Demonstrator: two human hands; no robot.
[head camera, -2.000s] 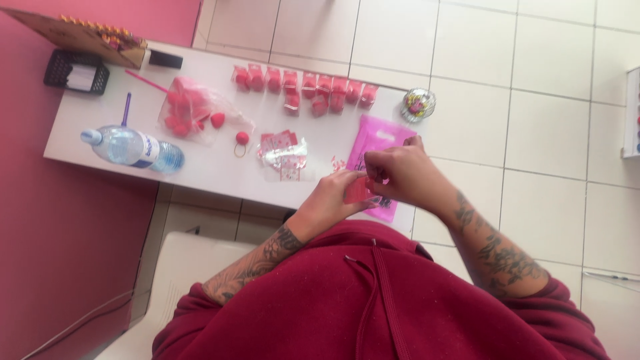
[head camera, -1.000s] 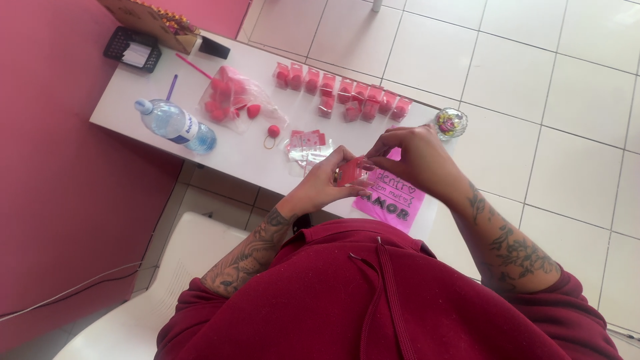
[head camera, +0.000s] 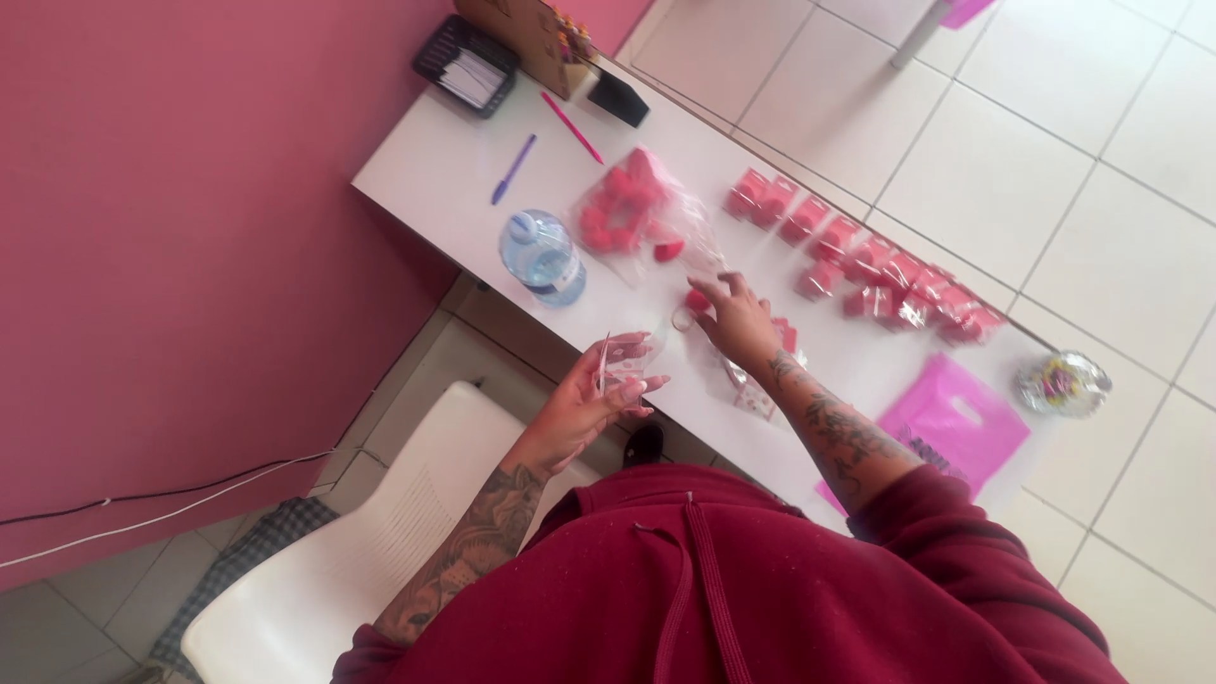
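My left hand (head camera: 594, 404) holds a small clear box with a pink print (head camera: 622, 366) beyond the table's near edge. My right hand (head camera: 736, 318) reaches over the table, its fingers spread beside a red ball-like item (head camera: 698, 301) with a ring (head camera: 682, 318); whether they touch it I cannot tell. Under my right wrist lie printed clear packets (head camera: 755, 394), partly hidden. Past my fingers is a clear plastic bag of red pieces (head camera: 622, 204), with one loose red piece (head camera: 669, 251) at its side. Several small packed red items (head camera: 869, 256) stand in rows along the far edge.
A large water bottle (head camera: 543, 258), a purple pen (head camera: 514, 169), a pink pen (head camera: 572, 127) and a black basket (head camera: 467, 66) are on the white table's left part. A pink bag (head camera: 950, 418) and a foil-like round item (head camera: 1064, 383) lie right. A white chair (head camera: 380, 532) stands near me.
My hands were together over the pink bag and have parted. My right hand has moved left to the ringed red item, and my left hand has drawn left with the clear box. The view has turned.
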